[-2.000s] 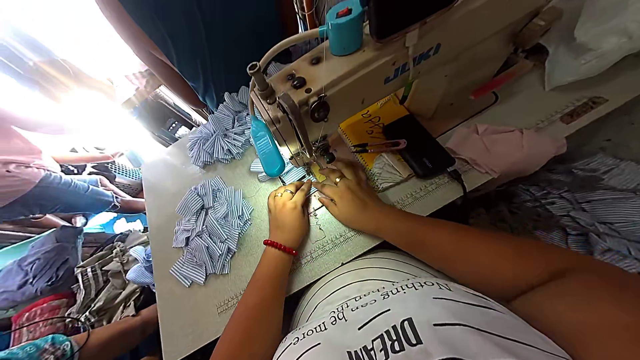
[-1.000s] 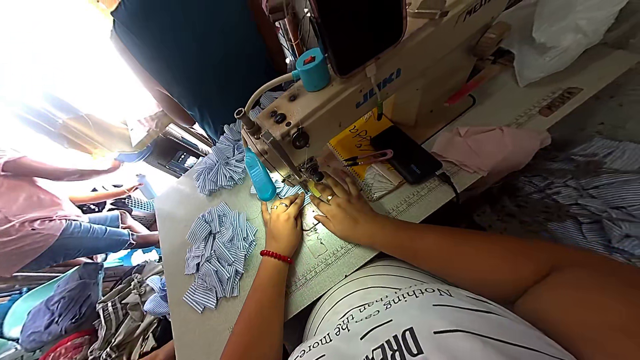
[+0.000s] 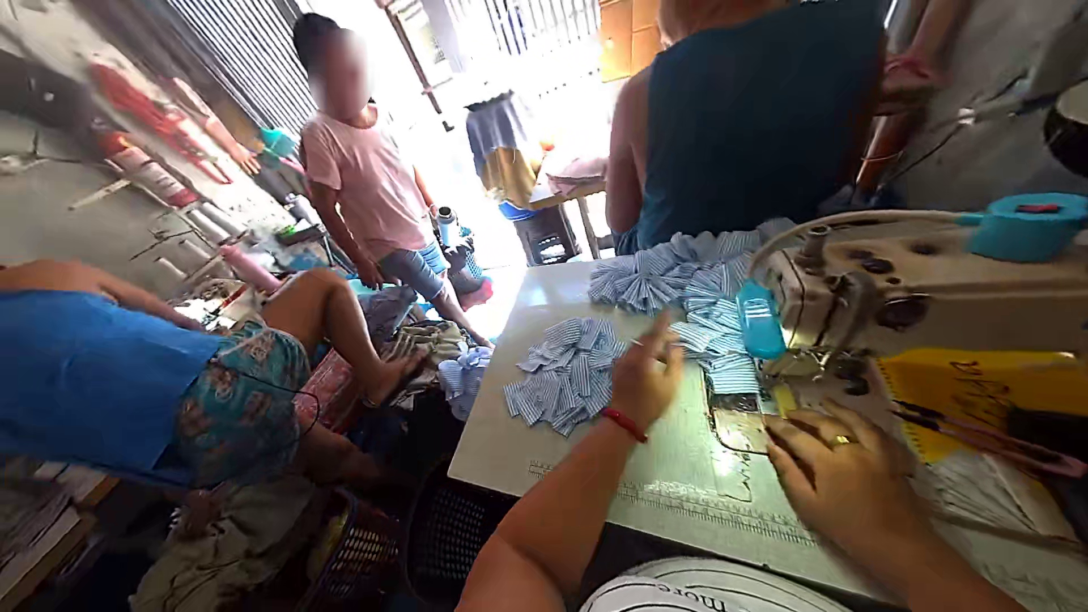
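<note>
My left hand (image 3: 648, 374), with a red bead bracelet at the wrist, is raised over the table between two heaps of striped fabric pieces. Its fingers are partly spread and blurred; whether a piece is in them is unclear. The loose heap (image 3: 571, 374) lies to its left. Pleated striped pieces (image 3: 722, 327) run from the back of the table to the sewing machine's needle area. My right hand (image 3: 837, 459), wearing a ring, rests on the machine bed right of the needle plate (image 3: 739, 429), fingers apart. A Juki industrial sewing machine (image 3: 960, 297) with a turquoise cover (image 3: 761, 320) stands at the right.
A yellow notebook (image 3: 977, 391) and thread snips (image 3: 986, 438) lie right of my right hand. One person in dark blue is behind the table, another in pink (image 3: 365, 178) stands farther left, and one in blue sits at the left. Plastic baskets (image 3: 455, 531) stand below the table edge.
My left hand has left the needle area and moved left toward the loose striped heap. My right hand stays near the needle, its fingers now farther from it. The view has swung left.
</note>
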